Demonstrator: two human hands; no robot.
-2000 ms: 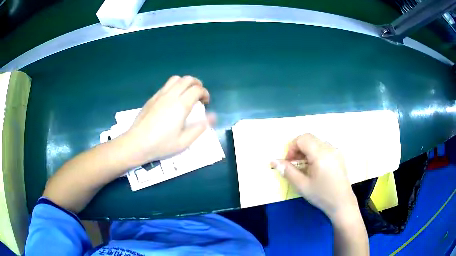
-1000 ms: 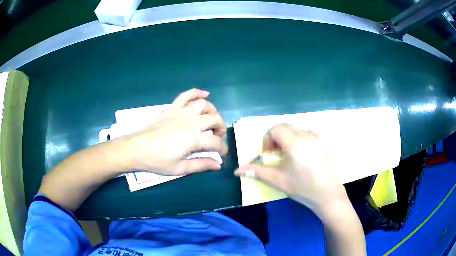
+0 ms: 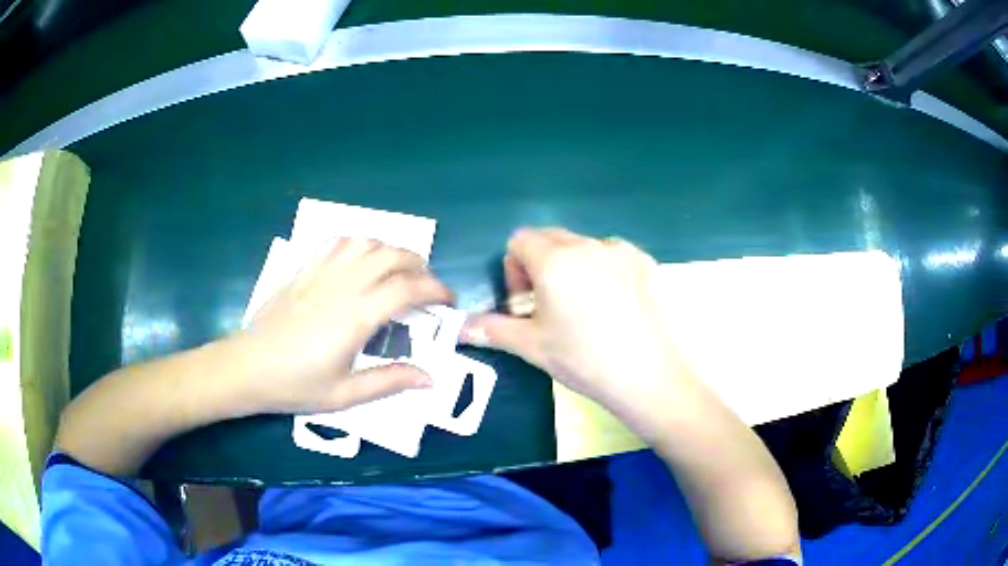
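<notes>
Several flat white hang-tab packages (image 3: 459,387) overlap on the green worktop at centre left, with slotted tabs towards me and a dark printed picture. My left hand (image 3: 343,321) lies on them, fingers spread, thumb and fingertips on the top package. My right hand (image 3: 575,304) is at the package's right edge, thumb and index fingertips close together, with a short tan pick (image 3: 520,303) between the fingers. Whether a sticker is at the fingertips is too small to tell. The long white label sheet stack (image 3: 785,321) lies right, partly under my right forearm, yellowish at its near left corner.
A thick yellow-cream block (image 3: 53,287) stands at the far left edge. A metal rail (image 3: 553,33) curves along the far side, with a white bar (image 3: 290,28) across it. Yellow waste liner (image 3: 865,433) sits in a black bag below the right edge.
The packages now lie turned, with their tabs towards me instead of left. My right hand has moved left from the label sheets to the packages. My left hand has shifted left.
</notes>
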